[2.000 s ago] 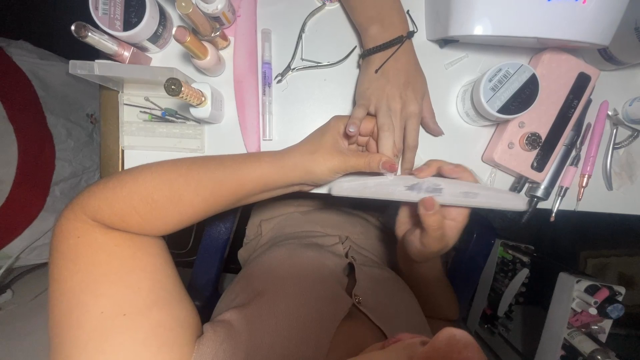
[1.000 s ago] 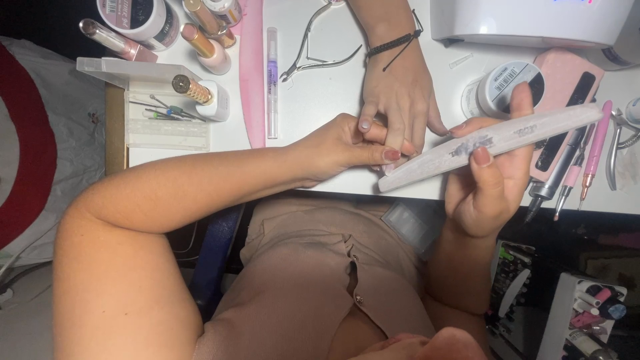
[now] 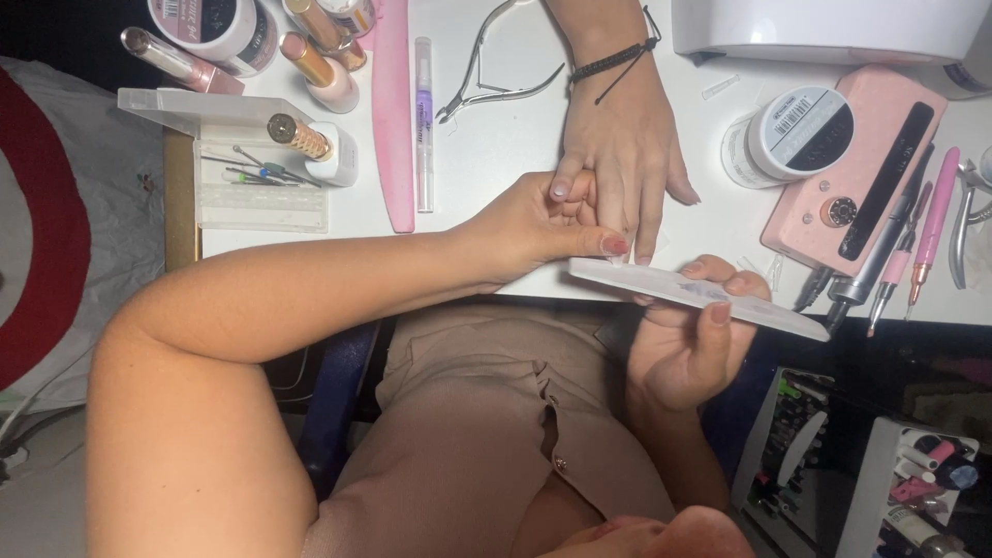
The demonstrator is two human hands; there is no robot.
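Note:
My left hand (image 3: 570, 221) grips a finger of another person's hand (image 3: 620, 147), which lies palm down on the white table and wears a black braided bracelet (image 3: 616, 60). In my right hand (image 3: 694, 333) is a whitish nail file (image 3: 697, 293) with a grey worn patch, held between thumb and fingers. The file's left end is at the fingertip beside my left thumb; whether it touches the nail I cannot tell. Left of the other person's hand lie metal cuticle nippers (image 3: 496, 89), a purple-and-clear pen (image 3: 424, 124) and a pink nail file (image 3: 393, 116).
Nail polish bottles (image 3: 329, 77) and a jar (image 3: 209, 23) stand at upper left, above an open clear case of drill bits (image 3: 263, 205). At right are a white-lidded jar (image 3: 802, 128), a pink nail drill unit (image 3: 860, 170), brushes (image 3: 934, 225) and a white lamp housing (image 3: 829, 31).
Compared with one second ago, my right hand and the whitish file have moved down and left, and the file's right end has swung lower. My left hand still grips the finger.

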